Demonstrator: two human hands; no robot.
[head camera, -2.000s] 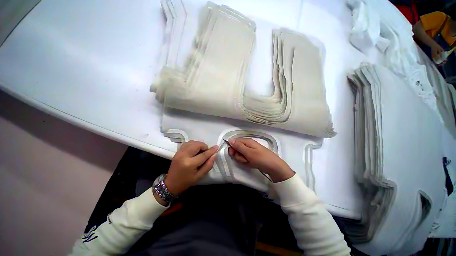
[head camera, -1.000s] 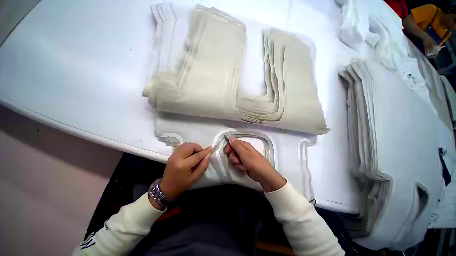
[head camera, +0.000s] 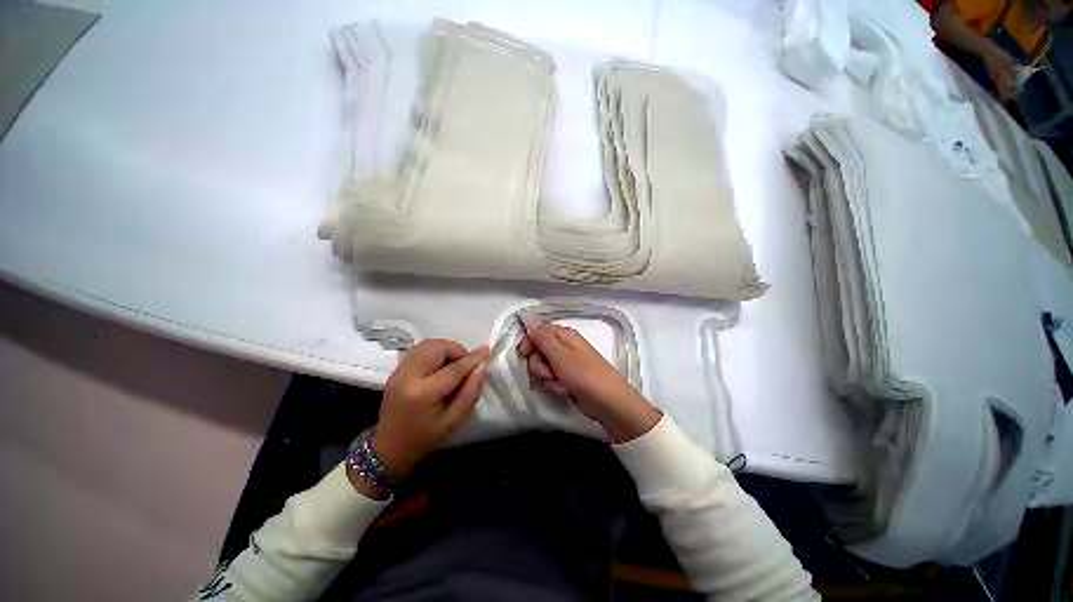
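Note:
White cut panels (head camera: 682, 394) lie at the table's near edge, with a rounded cut-out rimmed by layered edges. My left hand (head camera: 430, 398) pinches the panel edge at the left side of this cut-out. My right hand (head camera: 582, 374) is closed around a small dark tool, likely thread snips (head camera: 521, 319), mostly hidden in the fist; its tip is at the cut-out's upper left rim. A folded-back beige panel stack (head camera: 471, 176) with a deep U gap lies just beyond my hands.
A second large white panel stack (head camera: 941, 282) with layered edges lies at the right. Crumpled white pieces (head camera: 830, 47) are at the far right. A person in yellow (head camera: 998, 29) is beyond the table. The curved white table edge (head camera: 177, 338) runs along the near left.
The view has shifted, so the table and stacks sit slightly further left and higher. Both hands stay at the left side of the cut-out, with little visible movement against the panels.

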